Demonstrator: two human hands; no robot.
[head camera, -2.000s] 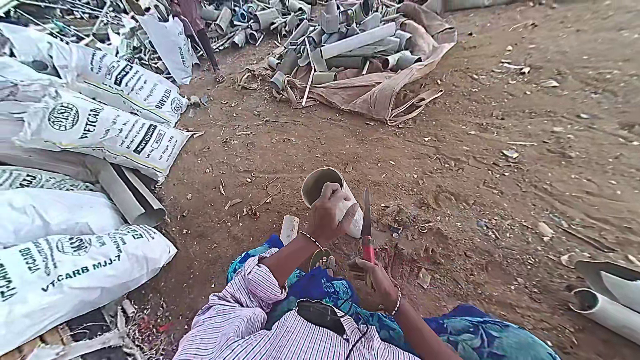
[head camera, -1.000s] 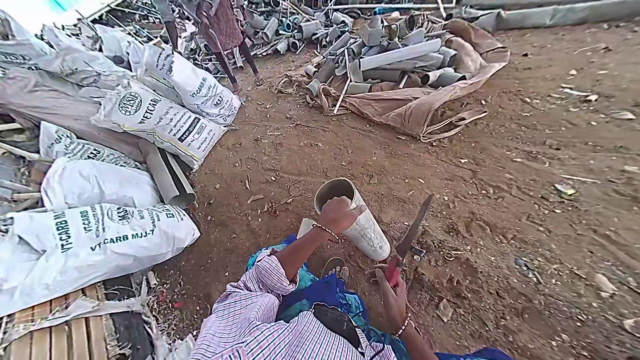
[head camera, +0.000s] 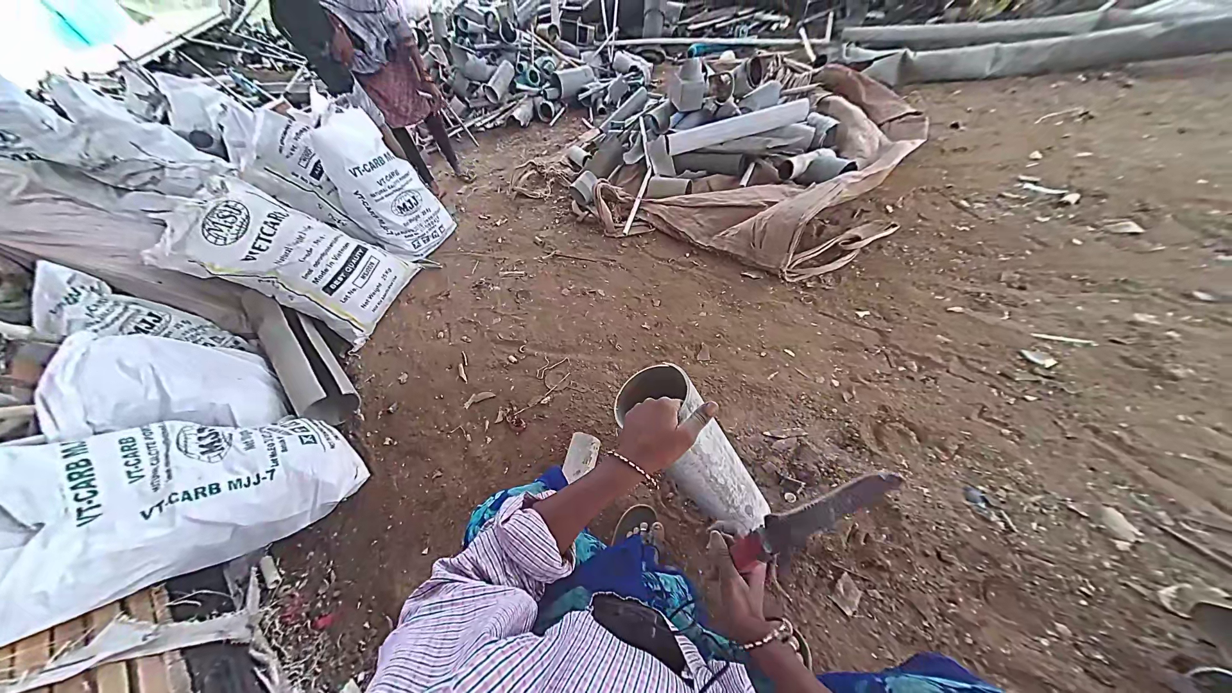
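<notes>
My left hand (head camera: 660, 433) is closed on the upper rim of a grey plastic pipe piece (head camera: 717, 481), which stands tilted on the soil with its open end up. Low beside the pipe's bottom end, my right hand (head camera: 739, 587) grips the red handle of a wide-bladed knife or saw (head camera: 833, 508). Its blade points up and to the right, just right of the pipe. A small pale block or offcut (head camera: 580, 456) lies left of my left wrist.
White printed sacks (head camera: 183, 481) lie along the left, near a grey half-open pipe length (head camera: 294, 366). Ahead, pipe offcuts (head camera: 741, 130) are heaped on a brown cloth sheet (head camera: 751, 226). Another person (head camera: 390, 77) stands beyond the sacks at upper left, by more piled pipe pieces.
The blade, upright against the pipe two seconds ago, now slants to the right away from it. The pipe's visible side is longer. The other person shows more fully as the view tilts up.
</notes>
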